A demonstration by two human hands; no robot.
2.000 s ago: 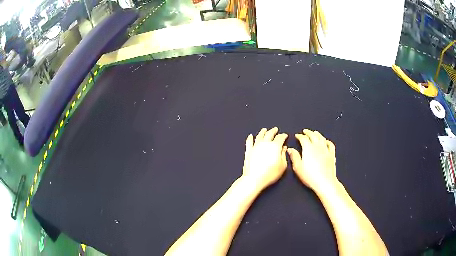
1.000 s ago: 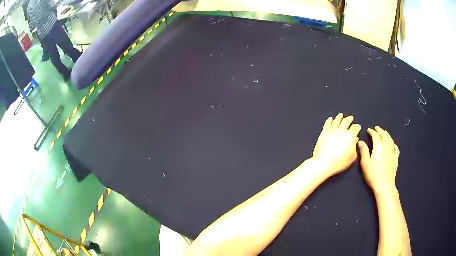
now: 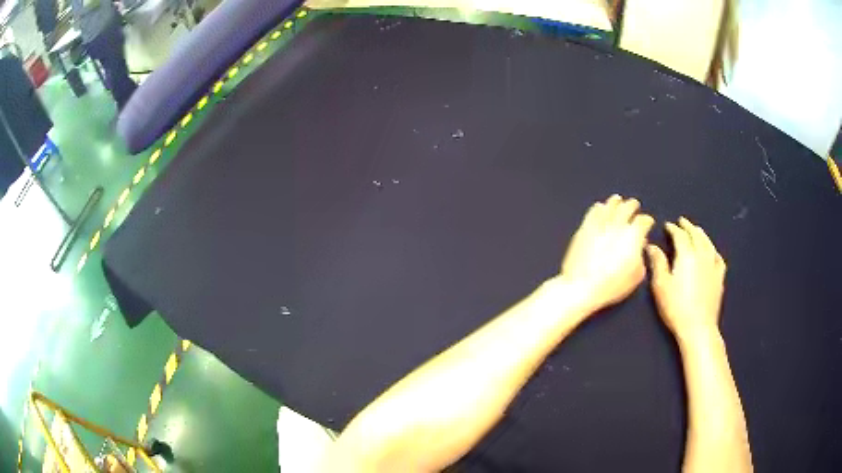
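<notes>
A large black pressing table cover (image 3: 369, 240) fills most of the view, with fine pale loose threads (image 3: 766, 166) on it. My left hand (image 3: 609, 248) lies on the cover right of the middle, palm down, fingers a little bent. My right hand (image 3: 688, 275) lies close beside it on the right, palm down, thumb towards the left hand. Both hands are bare and I see nothing held in them. Their palms are hidden.
A long padded purple arm (image 3: 203, 69) stands beyond the table's left side. The yellow trolley frame (image 3: 69, 420) is on the green floor at lower left. A person's dark-clothed legs (image 3: 109, 57) show at upper left. Yellow-black tape runs along the floor.
The view has turned left and down since the first frame, so the hands appear further right. In the last second my left hand's fingers have curled slightly. Both hands remain on the cover.
</notes>
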